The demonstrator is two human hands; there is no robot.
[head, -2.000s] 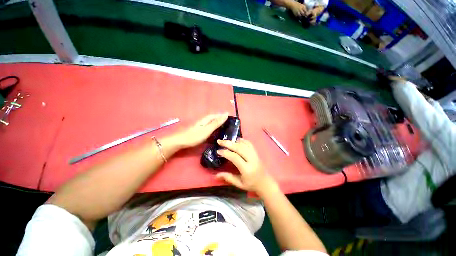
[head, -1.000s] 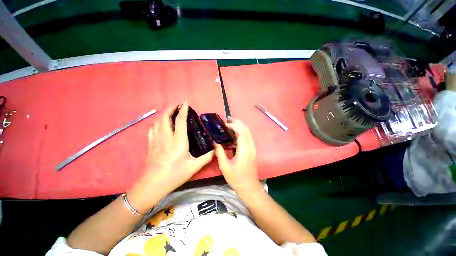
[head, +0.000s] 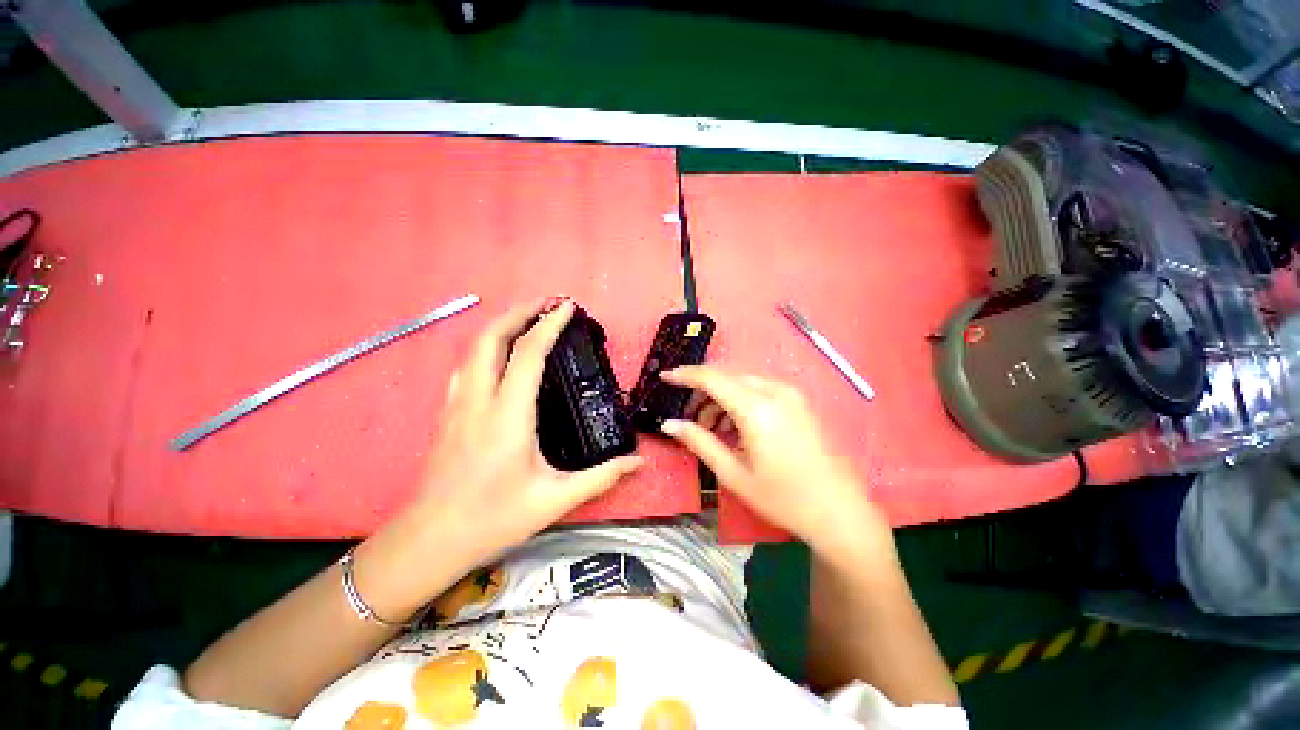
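Observation:
The black device body [head: 587, 392] stands on the red mat in front of me, with its inner side facing up and right. My left hand [head: 499, 428] is shut on it, fingers over its top end and thumb at its lower end. The rear cover [head: 673, 368], a flatter black rounded rectangle with a pale yellowish mark near its top, lies just right of the body. My right hand [head: 749, 435] holds the cover at its lower right edge with thumb and fingers. Small internal parts cannot be made out.
A metal strip [head: 325, 374] lies on the left mat. Thin tweezers [head: 827, 352] lie right of the cover. A grey-brown unit with a black ribbed top [head: 1019, 374] and clear trays [head: 1243, 392] stand at right. Small metal pieces [head: 20, 300] lie far left. A rail [head: 428, 120] runs behind.
The closed-looking device of two seconds ago is now in two parts. Since one second ago, the cover has turned more upright and shows a pale mark; my right hand has shifted right.

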